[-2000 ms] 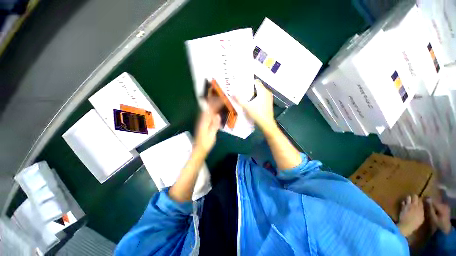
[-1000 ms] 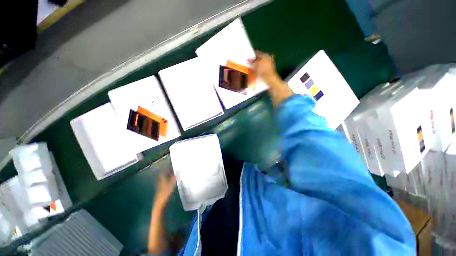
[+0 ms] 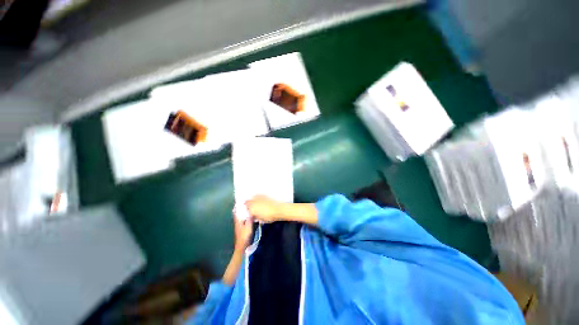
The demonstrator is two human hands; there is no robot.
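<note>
A plain white insert pile [image 3: 263, 168] lies at the bench's near edge, close to my body. My left hand [image 3: 242, 230] is at its near left corner and my right hand [image 3: 265, 208] is over its near edge, both close together. The picture is blurred, and I cannot tell whether the fingers grip it. Beyond it stand two white box lids with orange-and-black pictures, one at the left [image 3: 209, 95] and one in the middle [image 3: 303, 73]. Plain white box bases lie beside them, one at the far left of the row [image 3: 136, 143].
A closed box [image 3: 406, 105] with small coloured squares stands right of centre. Stacked lettered boxes [image 3: 470, 171] fill the right side. A grey-white block [image 3: 70, 266] and white trays [image 3: 47, 159] are at the left. A pale rail [image 3: 254, 47] runs behind.
My right hand has let go of the pictured lid at the back and moved to the white pile. My left hand has come up to the pile's near corner. The view has shifted.
</note>
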